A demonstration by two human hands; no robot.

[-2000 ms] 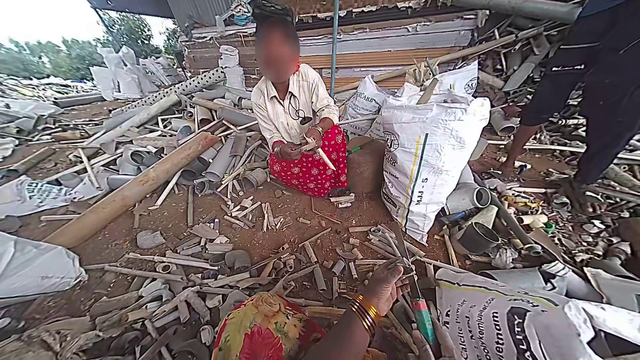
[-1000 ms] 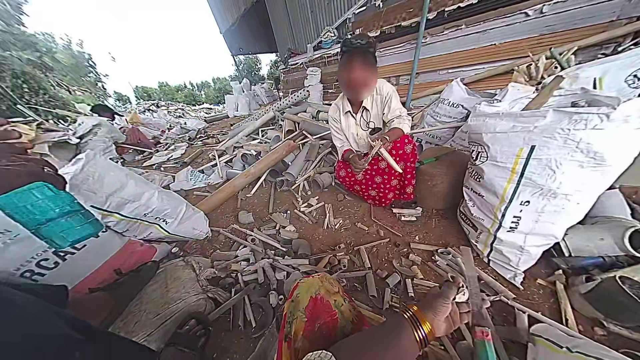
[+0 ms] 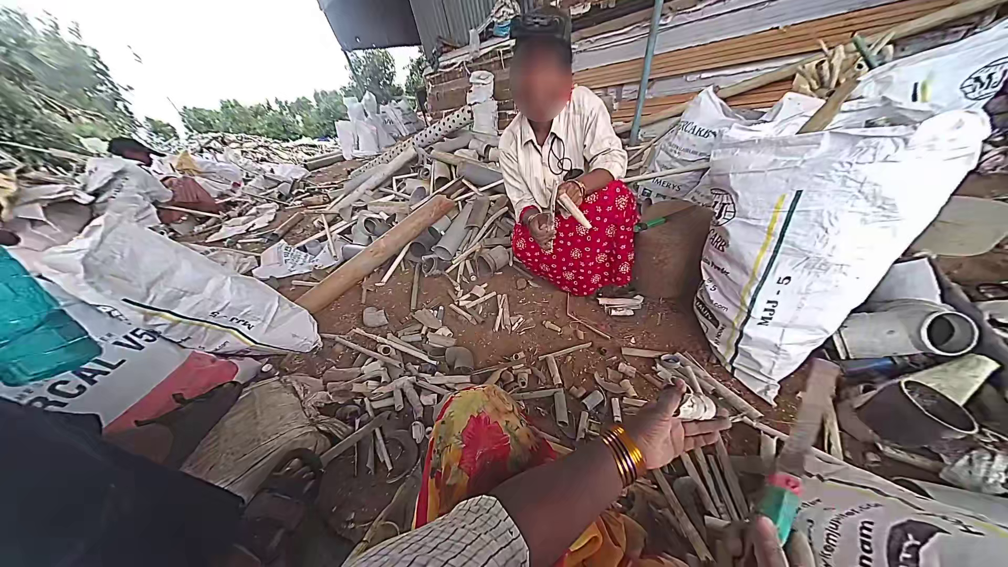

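Note:
My left hand (image 3: 681, 429) is palm up with its fingers stretched out, and a whitish pipe fitting (image 3: 696, 406) rests at the thumb and palm. Gold-coloured bangles circle that wrist. At the bottom right my right hand (image 3: 770, 543), partly cut off by the frame, grips the green handle (image 3: 780, 508) of a large knife. Its blurred brown blade (image 3: 815, 405) points up, to the right of my left hand and apart from it. Cut pipe pieces (image 3: 394, 374) lie scattered on the soil before my flower-patterned cloth (image 3: 488, 449).
Opposite, a person (image 3: 567, 173) squats, holding a pale pipe piece (image 3: 573, 211). A full white woven sack (image 3: 819, 236) stands at right, beside wide grey pipes (image 3: 913, 331). A long brown pipe (image 3: 378, 252) lies beyond the scraps. More sacks (image 3: 189, 291) lie at left.
The fingers of my left hand have spread from around the fitting. The knife blade has moved right, away from that hand. The view has swung left since the first frame.

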